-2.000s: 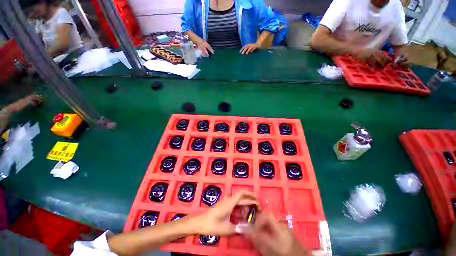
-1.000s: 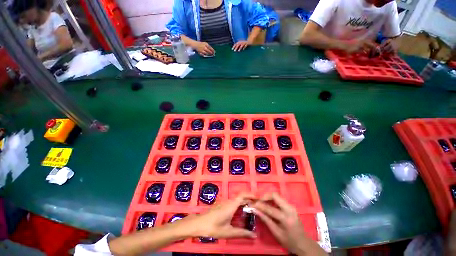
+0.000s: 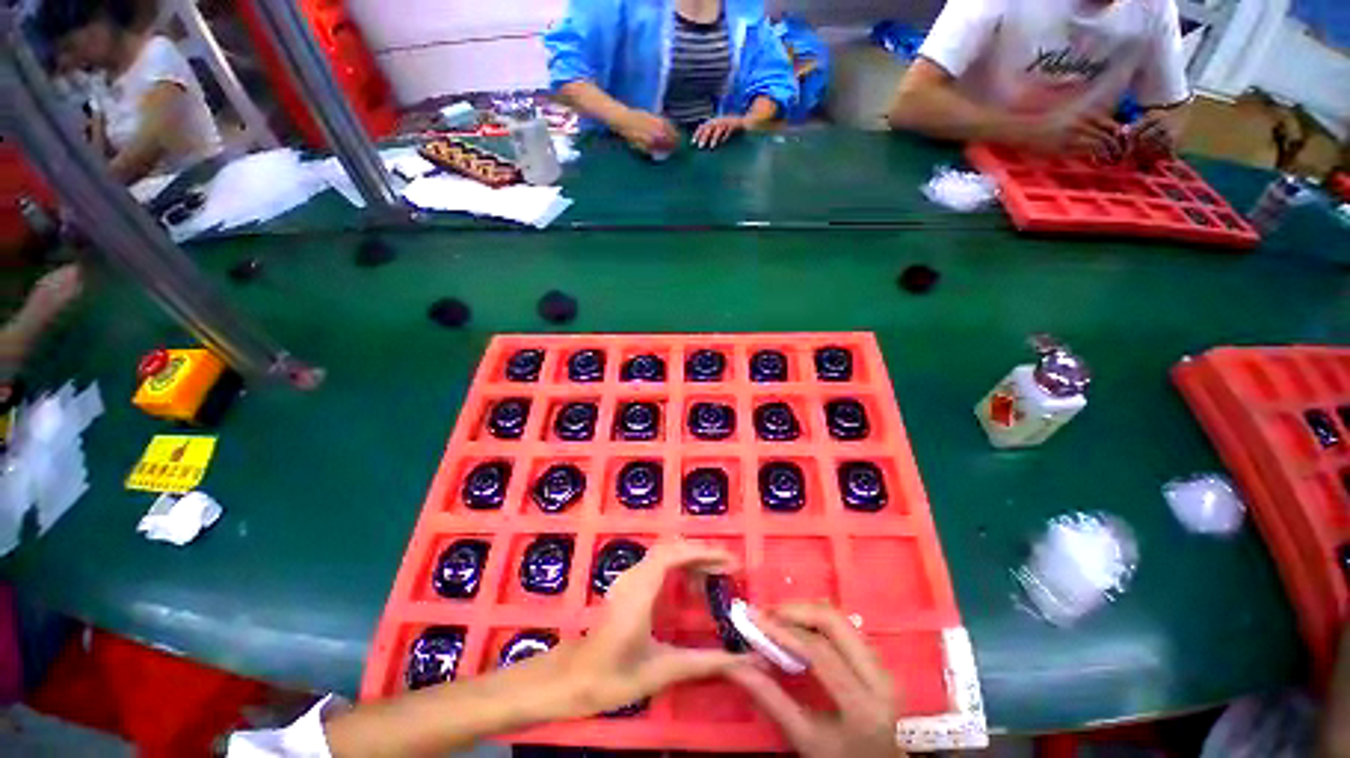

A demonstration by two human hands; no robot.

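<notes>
My left hand (image 3: 652, 634) holds a glossy black housing (image 3: 723, 607) on edge between thumb and fingers, above the lower middle of the red compartment tray (image 3: 906, 570). My right hand (image 3: 829, 684) pinches a small white wipe (image 3: 767, 637) against the right side of that housing. The tray's three far rows hold black housings in all pockets. The fourth row has housings at left and bare pockets at right. My hands and left forearm hide part of the nearest row.
A solvent bottle (image 3: 1033, 397) and fluffy white piles (image 3: 1081, 566) lie right of the tray, with another red tray (image 3: 1244, 430) beyond. A yellow button box (image 3: 185, 385) and slanting metal post (image 3: 163, 222) are at left. People sit across the table.
The loose black parts on the green surface have shifted left. The housing in my left hand has turned, and the wipe in my right hand has moved lower along it.
</notes>
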